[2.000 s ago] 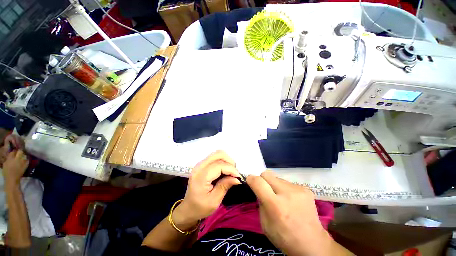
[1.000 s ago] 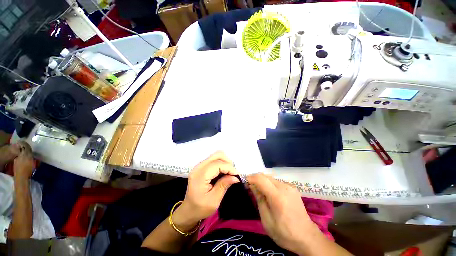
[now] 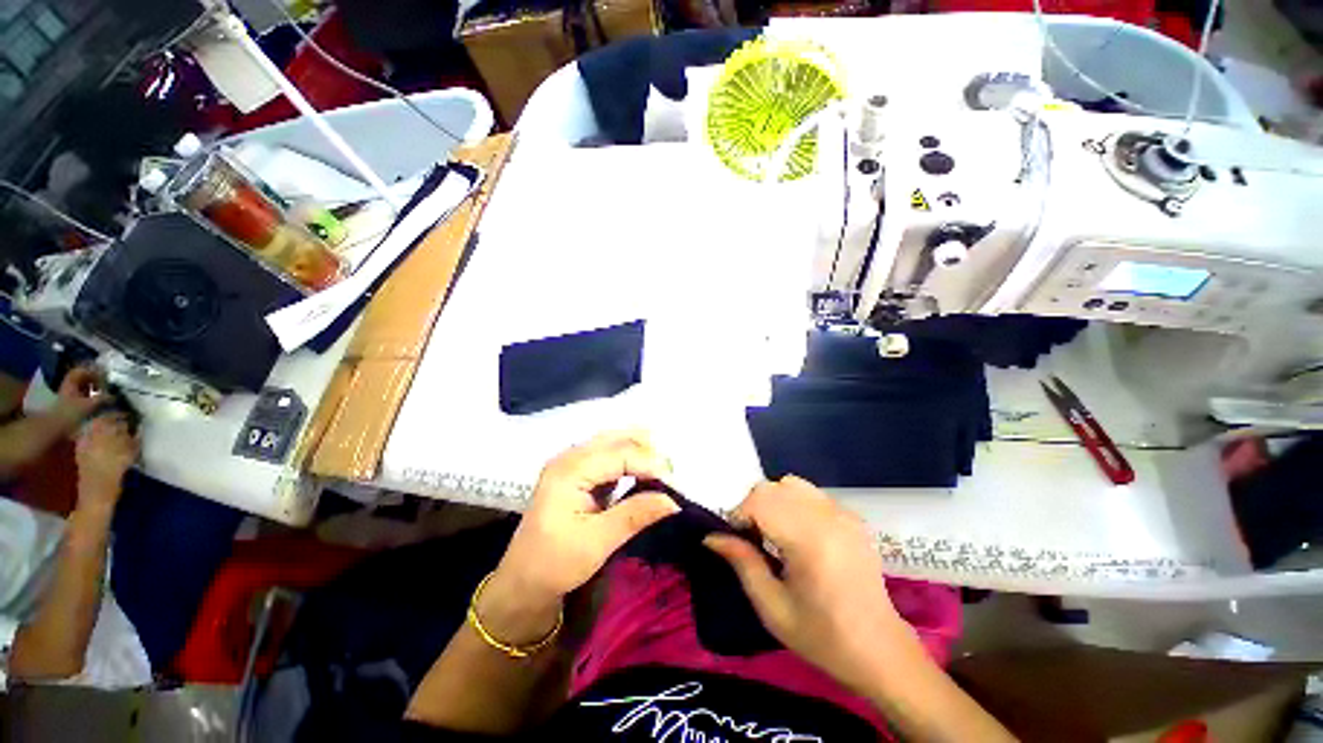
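Note:
My left hand [image 3: 588,511] and my right hand [image 3: 795,559] pinch a dark cloth piece [image 3: 714,578] at the table's front edge. The cloth hangs between them over my lap, and its upper edge is stretched from hand to hand. My fingers hide parts of that edge. A small dark cloth rectangle [image 3: 572,366] lies flat on the white table, beyond my left hand. A stack of overlapping dark pieces [image 3: 868,430] lies below and beside the needle area of the sewing machine [image 3: 950,203].
Red-handled snips [image 3: 1088,431] lie right of the stack. A lime-green fan [image 3: 775,109] stands behind the machine head. Cardboard [image 3: 392,363] with fabric strips [image 3: 374,261] lies at the table's left edge. A bottle [image 3: 261,225] and another person's hands [image 3: 102,424] are farther left.
My hands have moved apart, the left one to the left and the right one slightly right. More of the dark cloth shows between them. The other person's hands have moved.

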